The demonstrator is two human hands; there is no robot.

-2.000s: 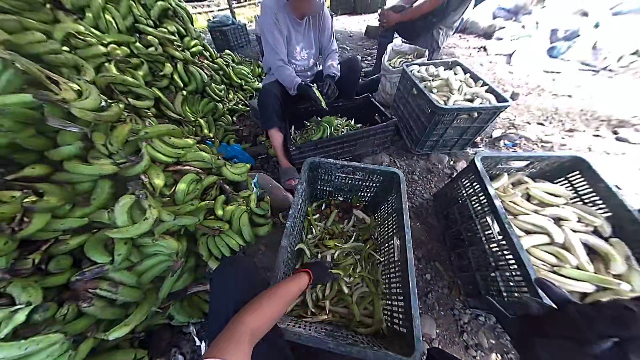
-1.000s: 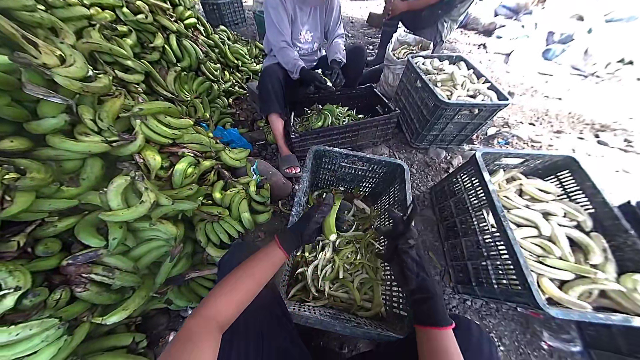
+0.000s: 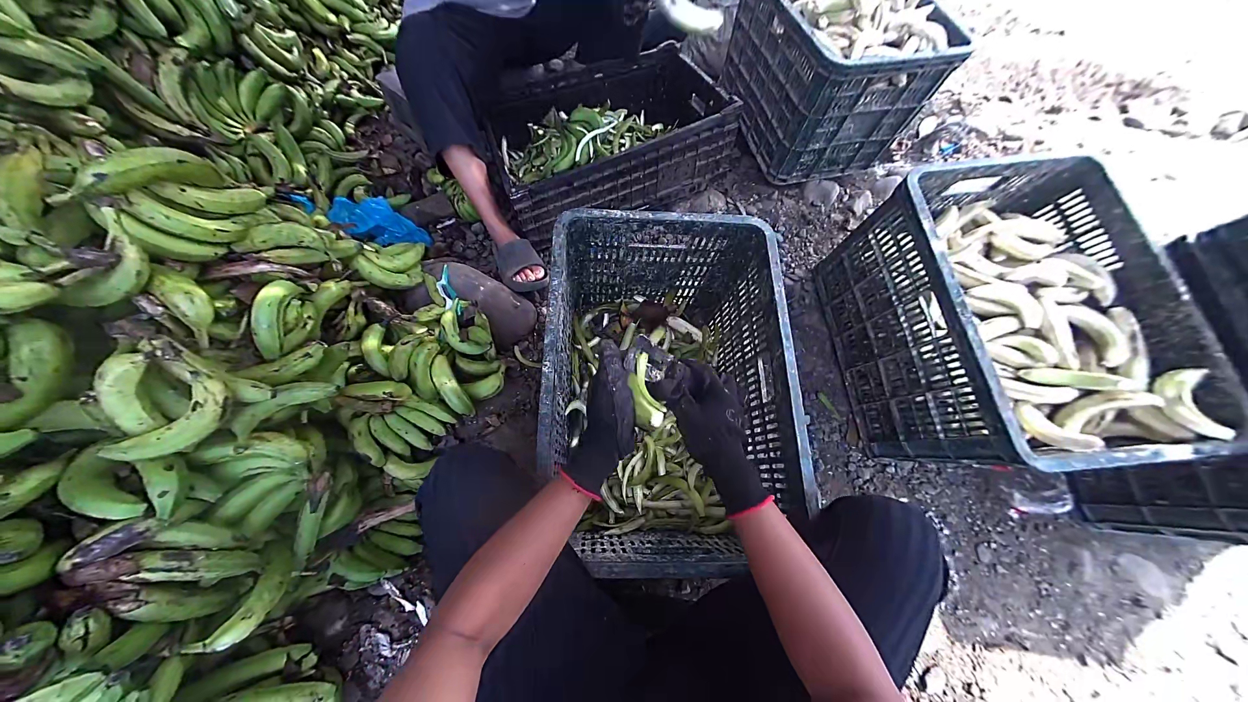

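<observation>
Both my hands wear black gloves with red cuffs, above the peel-filled plastic crate [image 3: 556,390] between my knees. My left hand [image 3: 606,405] is closed around a green plantain [image 3: 643,395], partly hidden by the fingers. Close beside it, my right hand [image 3: 702,405] has its fingers bent against the plantain's upper part; a small object between the fingertips is too unclear to name. Strips of green peel [image 3: 663,483] lie below the hands in the crate.
Heaped green plantains [image 3: 195,458] fill the left side. A crate of peeled plantains [image 3: 1024,458] stands at right, another [image 3: 809,117] behind. A seated person's sandalled foot [image 3: 522,265] is near my crate, beside a crate of peels [image 3: 624,180]. A blue plastic bag [image 3: 378,220] lies on the heap.
My two hands, apart above the crate a second ago, have come together around the plantain. Two seconds ago one hand was down in the peels. The view has tilted downward.
</observation>
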